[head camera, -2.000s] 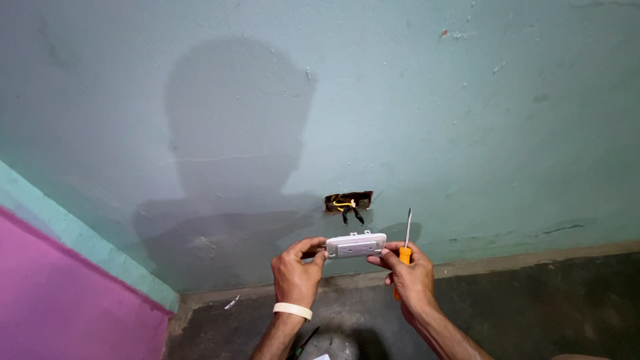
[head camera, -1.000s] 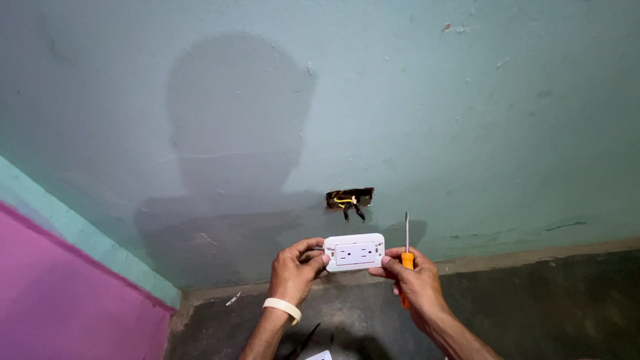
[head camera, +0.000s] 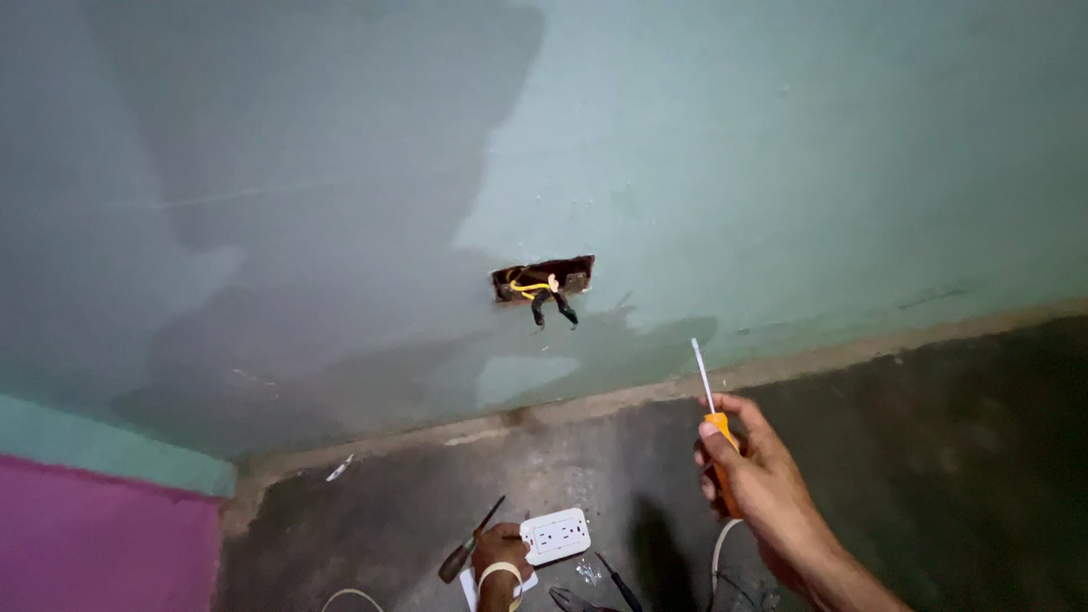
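Note:
Low over the floor, my left hand (head camera: 500, 551), with a pale band on its wrist, grips the left end of a white double electrical outlet (head camera: 557, 535). Under that hand lies another white plate-like piece (head camera: 469, 588), partly hidden. Raised at the right, my right hand (head camera: 748, 467) is closed around the orange handle of a screwdriver (head camera: 721, 442), its metal shaft pointing up. Ahead is a rectangular wall box opening (head camera: 544, 280), where a yellow wire (head camera: 529, 287) shows and two black-covered wire ends (head camera: 557, 308) hang out.
On the dark floor (head camera: 382, 501) lie a dark-handled screwdriver (head camera: 459, 557) left of my left hand, pliers (head camera: 571, 600), a thin black tool (head camera: 619, 582) and small clear pieces (head camera: 587, 571). A pale cable (head camera: 719, 552) curves below my right hand. A pink wall section (head camera: 102, 535) stands at left.
My left hand has carried the outlet down from in front of the wall to the floor. My right hand has let go of the outlet and still holds the screwdriver. The view has shifted.

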